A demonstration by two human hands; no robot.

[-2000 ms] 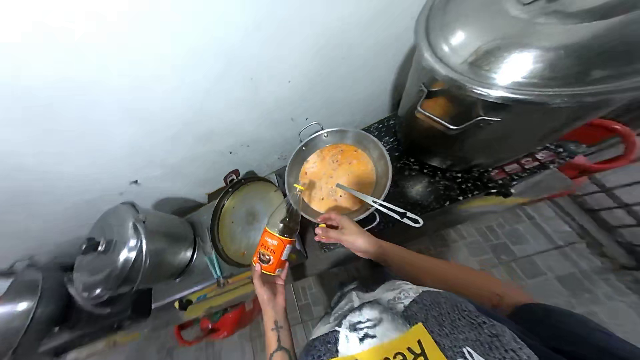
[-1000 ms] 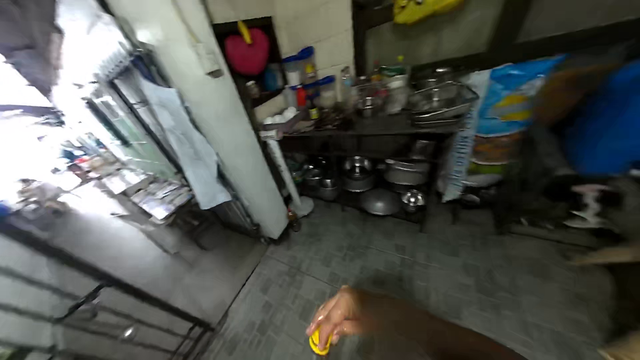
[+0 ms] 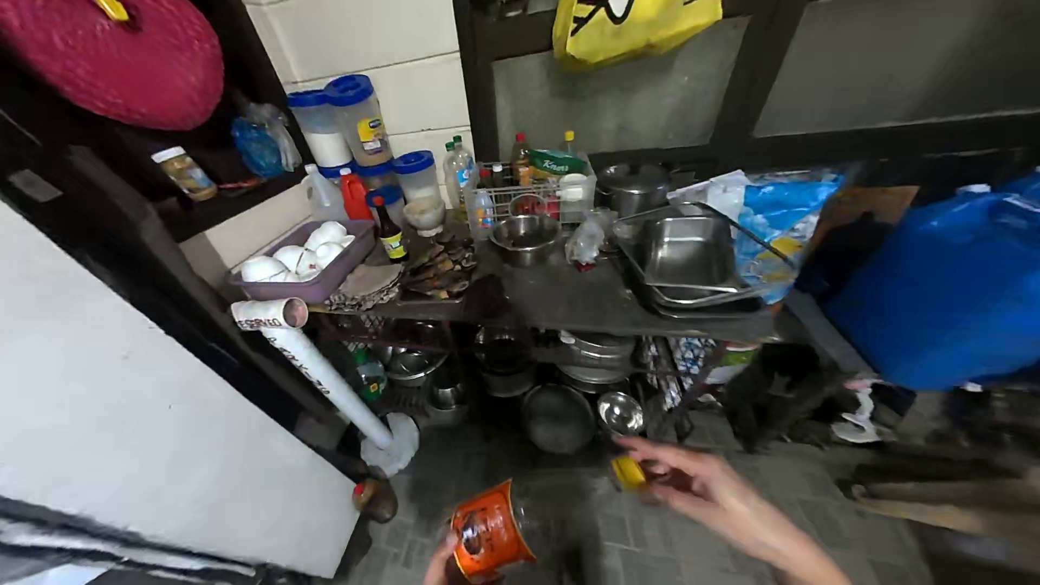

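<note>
At the bottom centre, my left hand (image 3: 441, 561) is closed around a bottle with an orange label (image 3: 490, 532); only a few fingers show, and the bottle's neck cannot be made out. To its right, my right hand (image 3: 703, 487) reaches in from the lower right and pinches a small yellow cap (image 3: 628, 472) between thumb and fingers. Both hands are above the tiled floor, in front of a dark worktable (image 3: 561, 296). The hands are apart, and the cap is away from the bottle.
On the worktable stand a purple tub of white wrapped bundles (image 3: 305, 288), a steel bowl (image 3: 526, 236), stacked metal trays (image 3: 691, 253) and a wire rack of bottles (image 3: 520, 199). Pots (image 3: 559, 418) sit below. A white pipe stand (image 3: 333, 386) rises at left, beside a white wall (image 3: 154, 390).
The view has swung from the stove with its pan of orange sauce to the worktable. The right hand still holds the yellow cap seen one second ago; the labelled bottle is back in view.
</note>
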